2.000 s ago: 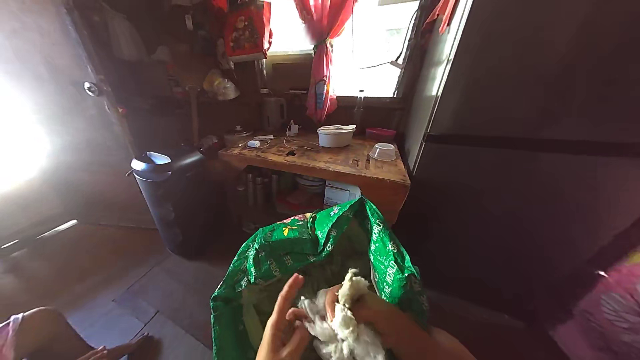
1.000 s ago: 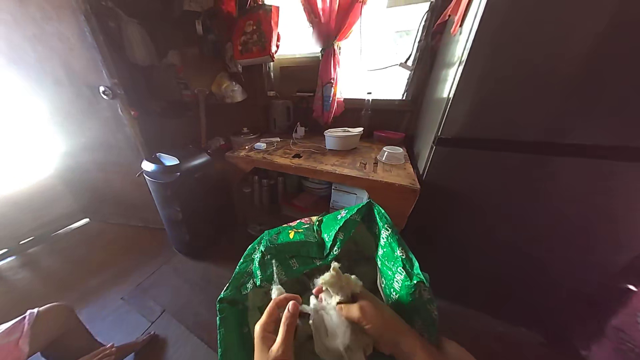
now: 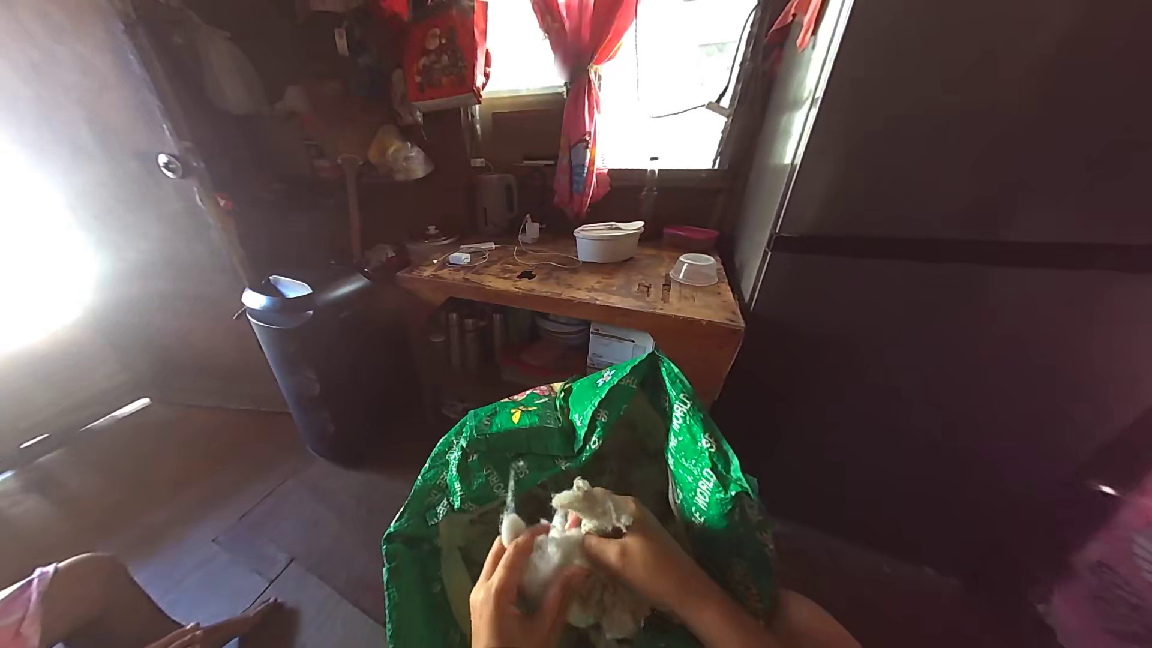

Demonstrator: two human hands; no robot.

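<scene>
A green printed plastic sack [image 3: 517,423] stands with its mouth spread wide beneath my hands. White and cream fluffy fibre [image 3: 589,508], which looks like raw cotton or kapok, is held between both hands over the opening. My left hand [image 3: 513,580] has its fingers curled on a white tuft, and a thin wisp sticks up by its fingertips. My right hand [image 3: 643,558] grips the larger cream clump, its thumb and fingers close to the left hand. More fluff lies below the hands. The sack's inside is largely shadowed.
Beyond the sack is a wooden table [image 3: 576,283] with a white oval container [image 3: 609,243], a clear bowl [image 3: 694,269] and cables. A dark bin [image 3: 328,369] stands left, a large dark cabinet or refrigerator [image 3: 954,378] right. Another person's bare leg [image 3: 103,598] shows at lower left.
My left hand, farther from the fluff with fingers raised two seconds ago, has come in against it and closed on a tuft. My right hand keeps hold of the clump.
</scene>
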